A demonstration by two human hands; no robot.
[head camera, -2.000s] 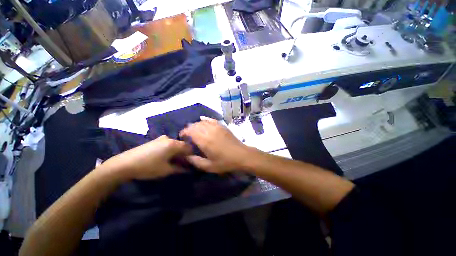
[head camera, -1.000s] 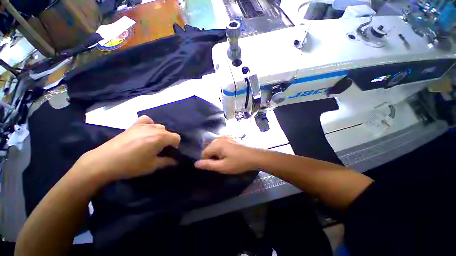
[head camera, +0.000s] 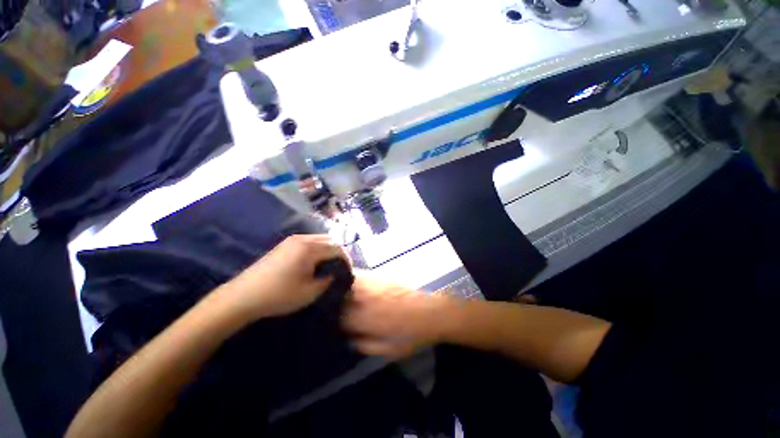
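Note:
A bunched dark garment (head camera: 231, 248) lies left of the needle of the white sewing machine (head camera: 462, 94) and hangs over the table's front edge. My left hand (head camera: 295, 274) is closed on a fold of it, just in front of the presser foot (head camera: 342, 227). My right hand (head camera: 389, 316) is blurred and lies against the cloth, right beside my left hand. Its fingertips are hard to make out. A small shaped black piece (head camera: 475, 222) lies on the machine bed right of the needle, under the arm.
More dark cloth (head camera: 128, 145) lies behind and left of the machine head. A dark panel (head camera: 38, 325) lies at the far left. The control panel (head camera: 633, 81) is on the machine arm. A grey ruler strip (head camera: 590, 227) runs along the front edge.
The view has come closer to the machine and shifted right. My hands, apart a second ago, have come together nearer the presser foot, and the cloth is now bunched up in my left hand.

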